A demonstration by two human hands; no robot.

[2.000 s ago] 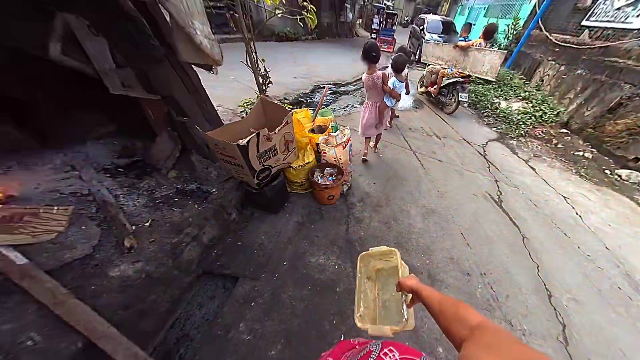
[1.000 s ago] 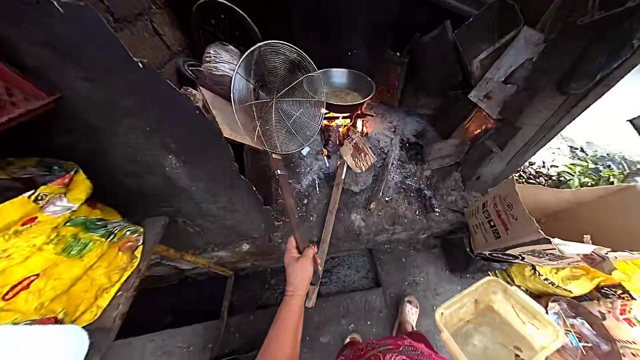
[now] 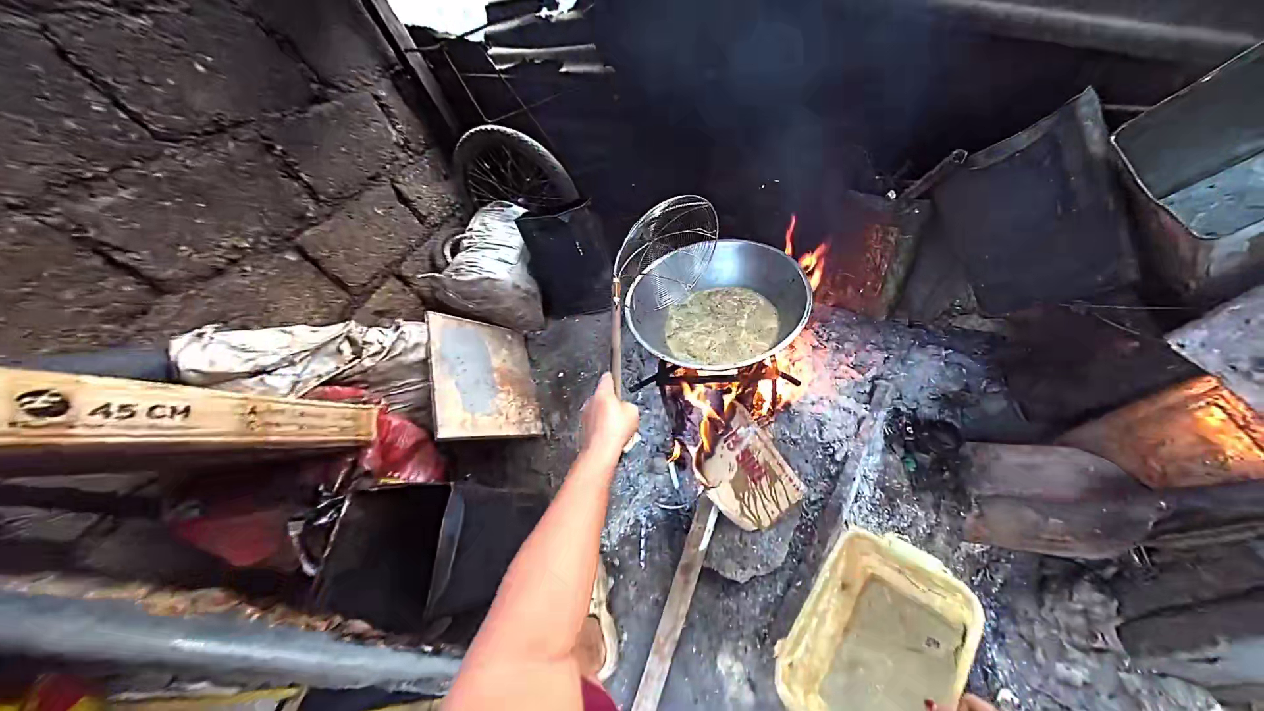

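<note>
My left hand [image 3: 608, 423] is closed around the handle of a wire-mesh skimmer [image 3: 681, 232], whose basket overlaps the left rim of a metal wok [image 3: 755, 259]. Bubbling, pale yellowish liquid [image 3: 723, 324] lies in the wok, which rests over a wood fire [image 3: 706, 400]. At the bottom right, fingertips of my right hand [image 3: 963, 702] show at the near edge of a yellowish plastic tub [image 3: 869, 632]; the rest of that hand is out of view.
A burning piece of cardboard [image 3: 755, 474] and a long wooden stick [image 3: 676, 607] lie before the fire. Sooty metal sheets [image 3: 1037, 207] stand to the right. A bicycle wheel [image 3: 513, 173] and a sack [image 3: 491, 267] are behind at left; a long cardboard box [image 3: 188, 410] juts in from the left.
The skimmer has moved from left of the wok to over its left rim. Two seconds ago the view showed a street, with the tub in my right hand.
</note>
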